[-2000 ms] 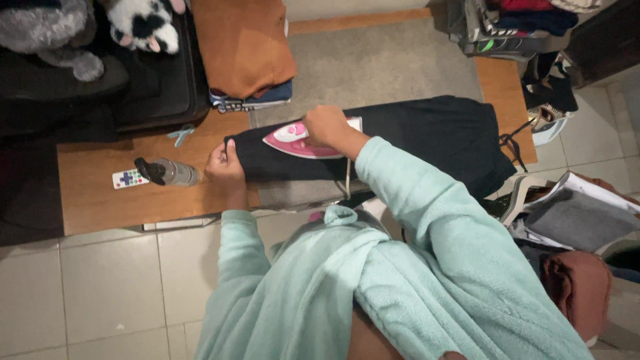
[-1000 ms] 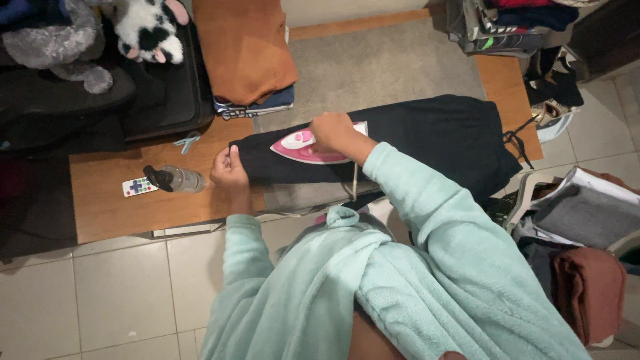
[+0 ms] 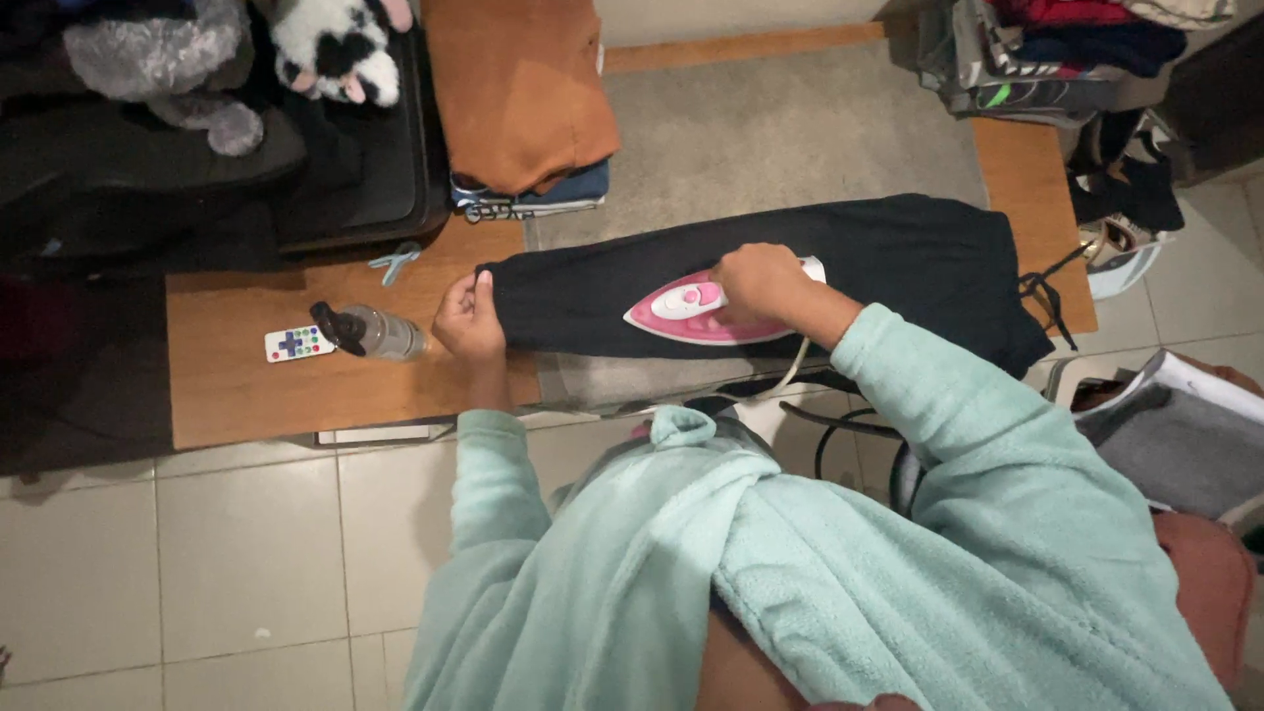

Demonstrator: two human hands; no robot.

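Note:
Black drawstring trousers (image 3: 918, 267), apparently folded lengthwise, lie across a grey cloth (image 3: 790, 138) on a wooden table (image 3: 237, 395). My right hand (image 3: 765, 286) grips the handle of a pink and white clothes iron (image 3: 681, 321), whose soleplate rests on the middle of the black fabric, tip pointing left. From the iron's heel a pale cord runs down past the table's near edge. My left hand (image 3: 471, 316) pinches the narrow left end of the garment between thumb and fingers.
Left of my left hand are a spray bottle (image 3: 380, 333), a small white remote control (image 3: 298, 344) and a light blue clip-like item (image 3: 396, 263). Folded clothes (image 3: 523, 89) are stacked behind, beside a black suitcase (image 3: 415, 197) with plush toys. More folded clothes (image 3: 1047, 59) stand back right.
Over the last two seconds the iron in my right hand has shifted rightward along the black fabric. My left hand keeps its hold on the garment's left end.

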